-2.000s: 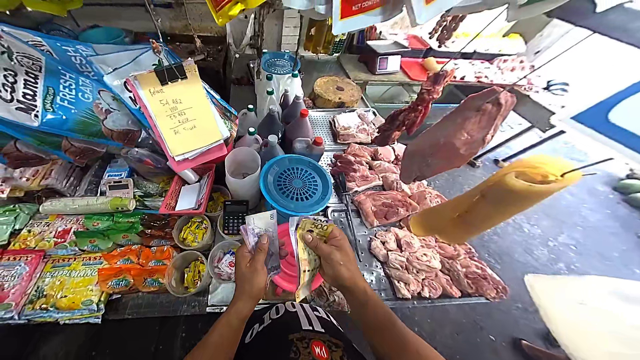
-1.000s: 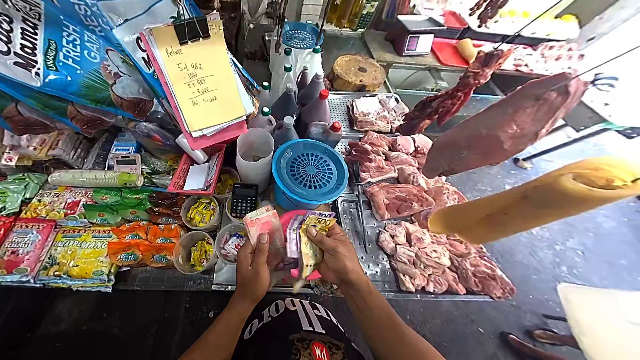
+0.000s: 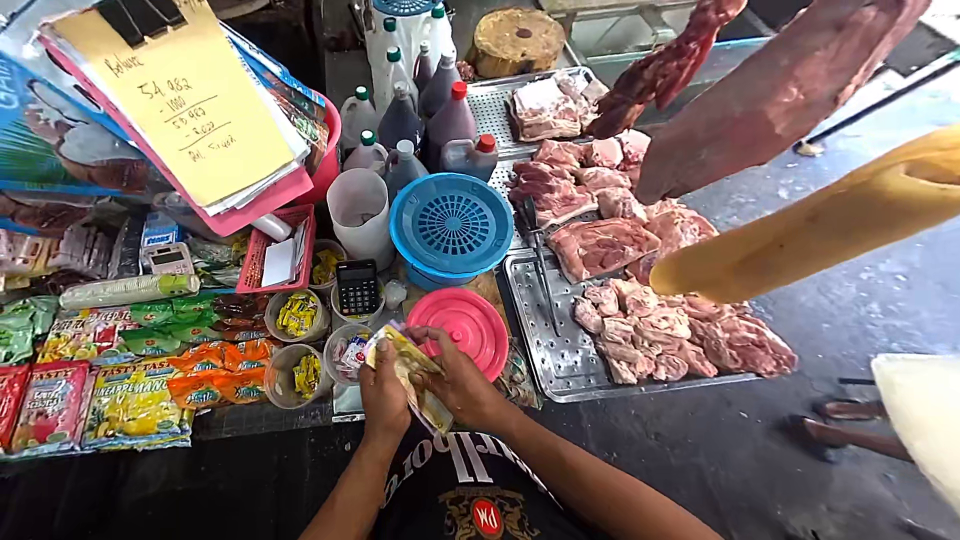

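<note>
My left hand [image 3: 386, 394] grips a small stack of banknotes [image 3: 409, 364], its thumb on the top note. My right hand [image 3: 457, 379] pinches the right side of the same notes. The upper notes are yellowish, with a purplish edge showing. Just beyond my hands sits a round pink plastic lid [image 3: 469, 330]. Behind it stands a blue plastic basket [image 3: 452, 225] with a slotted round centre. A black calculator [image 3: 358, 289] rests on a clear tub left of the basket, and a tub of small packets [image 3: 351, 352] stands beside my left hand.
Raw meat cuts [image 3: 604, 247] lie on perforated metal trays [image 3: 562, 367] at right, with a knife sharpening steel [image 3: 544, 270]. Meat [image 3: 772, 97] and a yellowish roll [image 3: 810, 217] hang above. Left are drink-powder sachets [image 3: 135, 397], a clipboard [image 3: 187, 112] and bottles [image 3: 450, 116]. A person's feet [image 3: 847, 427] show at right.
The notes were spread between my two hands, with a reddish one at my left hand a second ago. Now both hands are together on one stack, yellowish notes on top.
</note>
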